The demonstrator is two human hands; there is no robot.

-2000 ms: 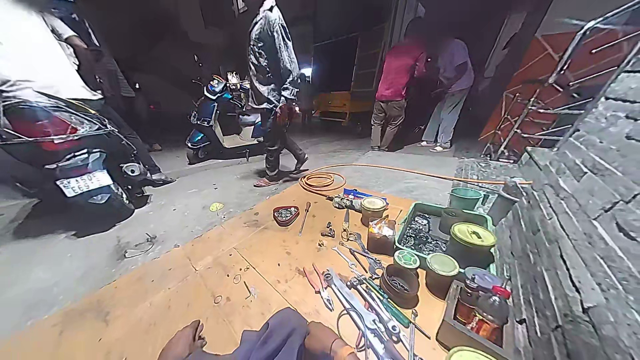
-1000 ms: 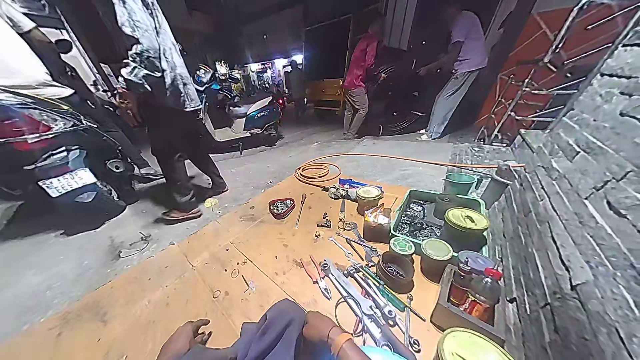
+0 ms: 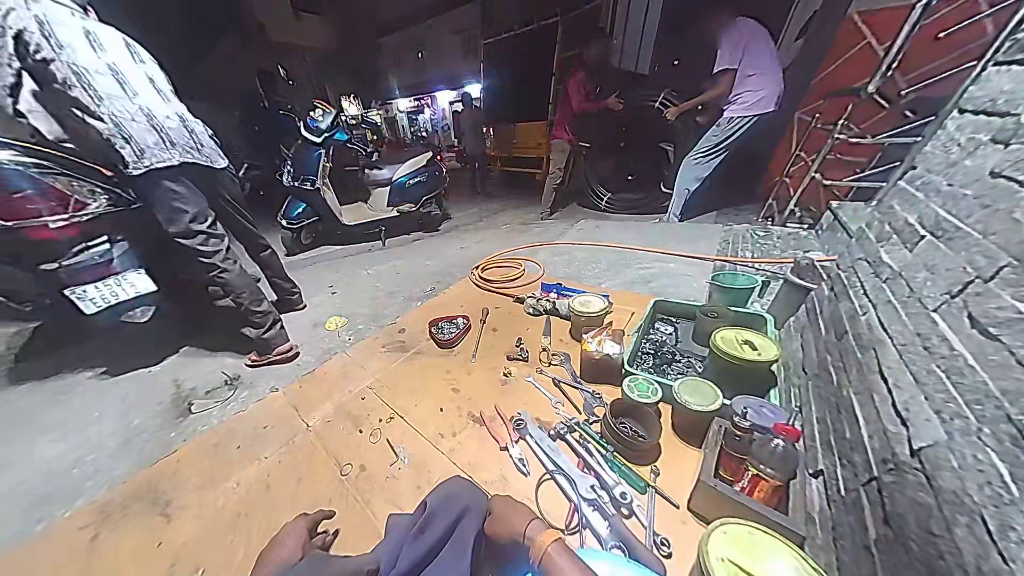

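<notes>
My left hand [image 3: 298,544] is low in the view, palm partly up and fingers loosely curled, with nothing seen in it. Dark grey-blue cloth [image 3: 436,524], which looks like clothing over a knee, rises between my hands. My right hand [image 3: 509,520], with an orange band at the wrist, rests against the cloth's right edge; its fingers are partly hidden. To the right of it lie metal wrenches [image 3: 552,460], pliers with red handles [image 3: 506,440] and a green-handled screwdriver [image 3: 616,464]. Farther off are a red dish of small parts [image 3: 450,330] and another screwdriver [image 3: 480,336].
Lidded tubs [image 3: 696,404], a green tray of metal parts [image 3: 664,304] and a box with bottles [image 3: 748,512] line the right side by a brick wall [image 3: 904,400]. A coiled orange hose [image 3: 504,274] lies at the mat's far edge. People and scooters [image 3: 364,192] are beyond.
The person in the patterned shirt has moved left, to beside the scooter at the left. My hands stay low, near the cloth.
</notes>
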